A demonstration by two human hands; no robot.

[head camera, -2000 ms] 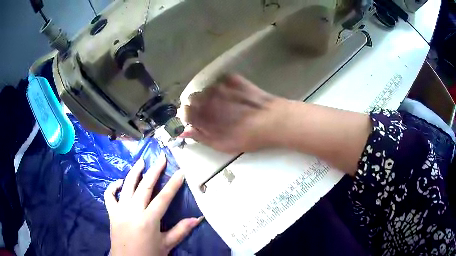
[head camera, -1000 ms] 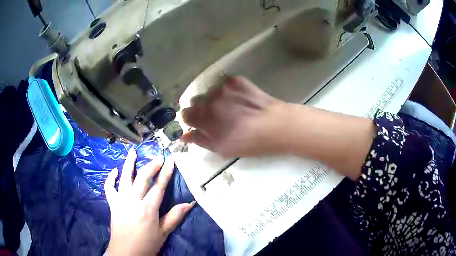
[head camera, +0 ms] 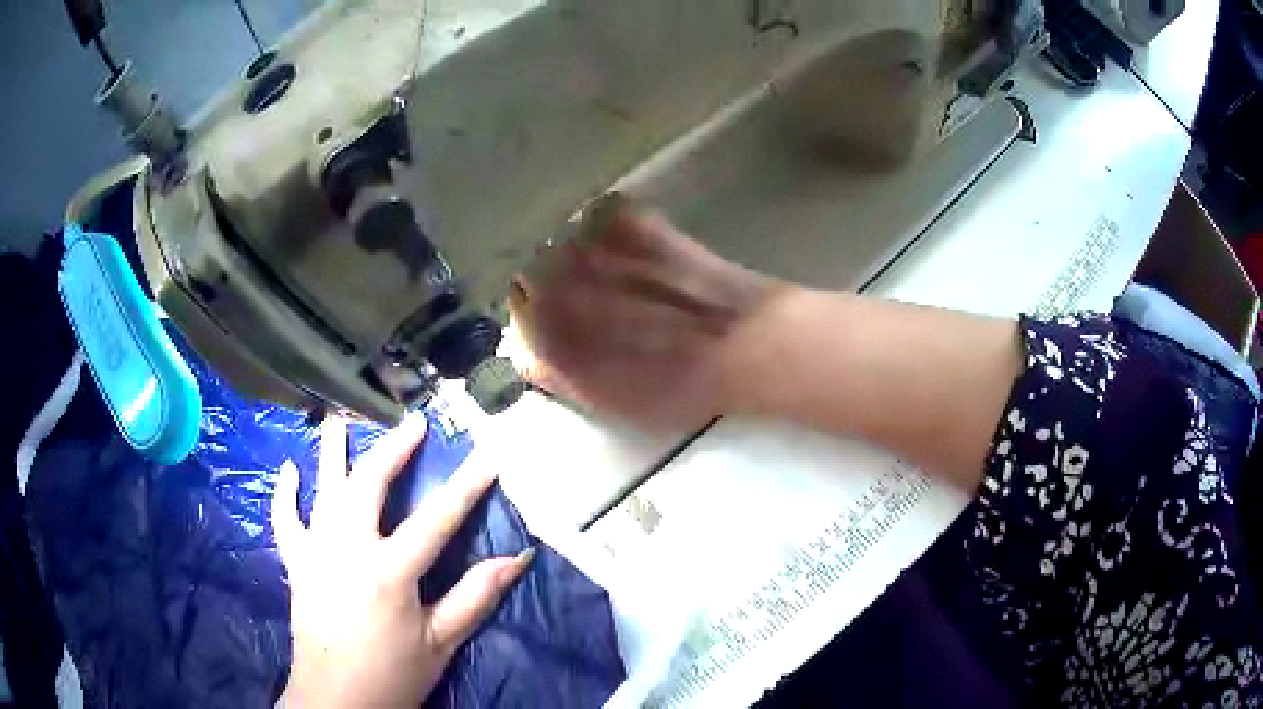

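The shiny navy garment panel (head camera: 153,554) lies left of the white table, bright blue under the lamp, its upper edge passing under the sewing machine head (head camera: 485,153). My left hand (head camera: 381,554) lies flat on the panel with fingers spread, fingertips just below the head. My right hand (head camera: 623,312) is blurred, in front of the machine arm and beside the ribbed knob (head camera: 495,385). Its fingers are curled and partly hidden, so I cannot tell if it holds something. The needle area is mostly hidden by the head.
A light-blue lamp (head camera: 132,346) hangs at the left of the head. The white table (head camera: 790,513) has a printed ruler scale (head camera: 831,547) along its front edge. A brown cardboard box (head camera: 1202,249) and a white-edged navy piece (head camera: 1191,330) are at the right.
The panel has shifted slightly down and left in view, and my left hand has moved slightly left with it. My right hand stays near the knob, blurred throughout.
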